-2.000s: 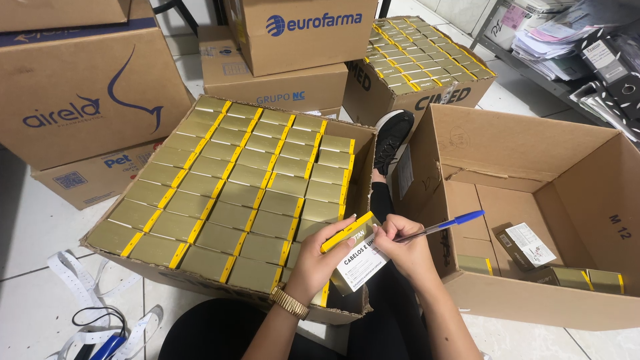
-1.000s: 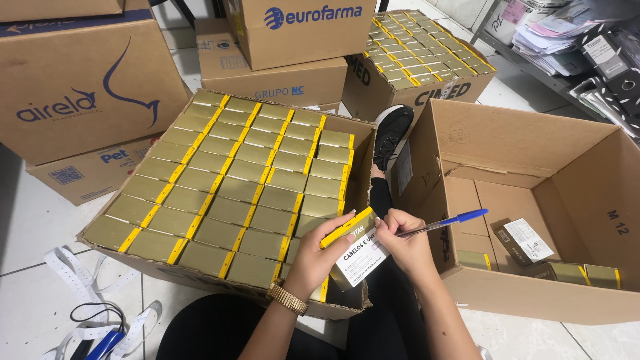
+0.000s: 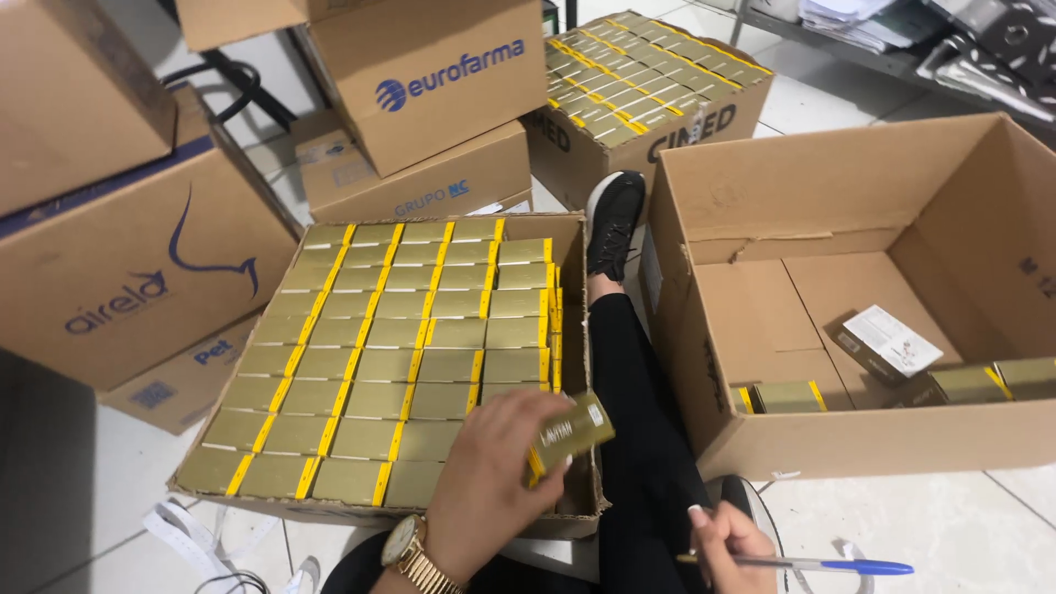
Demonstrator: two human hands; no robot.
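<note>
My left hand (image 3: 503,470), with a gold watch (image 3: 408,549) on its wrist, grips a gold-and-yellow Lavitan carton (image 3: 573,433) over the right side of an open cardboard box (image 3: 388,516). Rows of similar gold cartons (image 3: 388,305) fill most of that box. At the lower right, my right hand (image 3: 730,549) holds a blue-capped pen (image 3: 833,565), its tip pointing left. A larger open cardboard box (image 3: 866,445) stands on the right; inside lie a carton with a white label (image 3: 891,340) and several gold cartons (image 3: 792,396) along the near wall.
Closed cardboard boxes (image 3: 107,280) are stacked at the left, and more (image 3: 462,66) stand behind the carton box. A Cimed box (image 3: 660,148) of gold cartons is at the back. My leg (image 3: 635,396) stretches between the open boxes. White strips (image 3: 181,536) lie on the floor. A shelf (image 3: 866,49) holds papers.
My hands, earlier together at a white-labelled carton, are now apart. The left holds a carton over the left box; the right has moved away with the pen. The view has shifted.
</note>
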